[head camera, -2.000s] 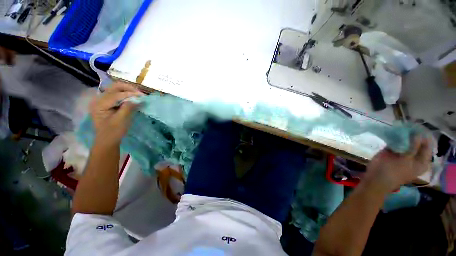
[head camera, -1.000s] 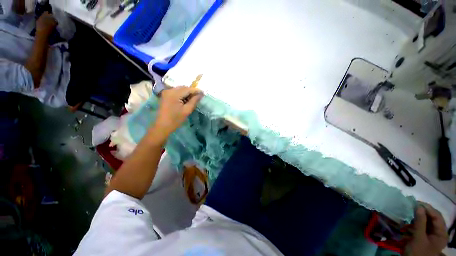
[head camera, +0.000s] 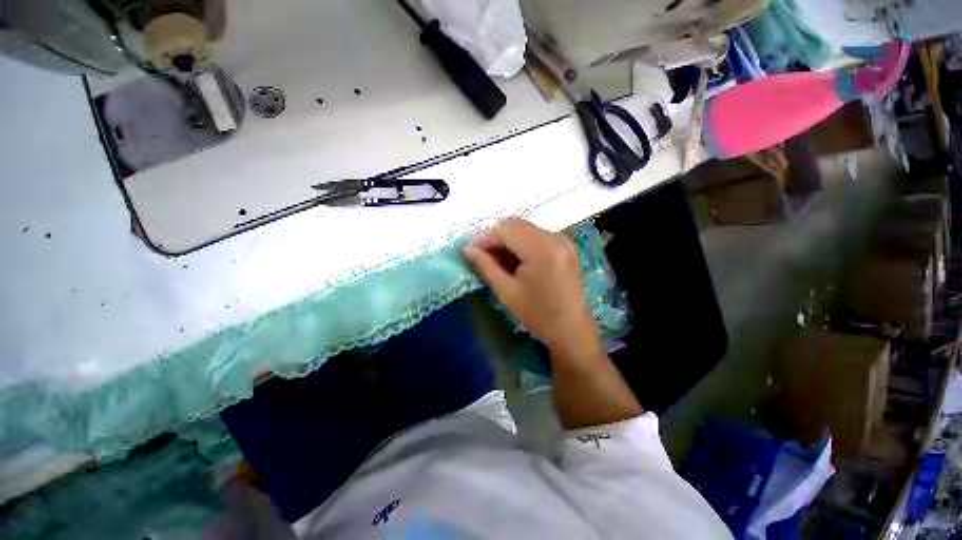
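A sea-green sheer strip (head camera: 316, 322) with a wavy, lace-like edge runs along the front edge of the white table, from the left rim of the picture to my right hand. My right hand (head camera: 533, 274) pinches its upper edge between thumb and fingertips, over the printed scale at the table edge. A green bunch (head camera: 601, 285) hangs just right of and below the hand. My left hand is out of the picture.
Thread snips (head camera: 390, 191) and black-handled scissors (head camera: 612, 137) lie behind the strip. A screwdriver (head camera: 464, 69) lies beside a white wad (head camera: 485, 32). The machine's presser foot (head camera: 216, 100) is at upper left. A pink bottle (head camera: 775, 111) is at the right.
The view has swung right, so my left hand and the blue basket have left the picture. My right hand now shows nearer the middle, still on the green strip at the table edge.
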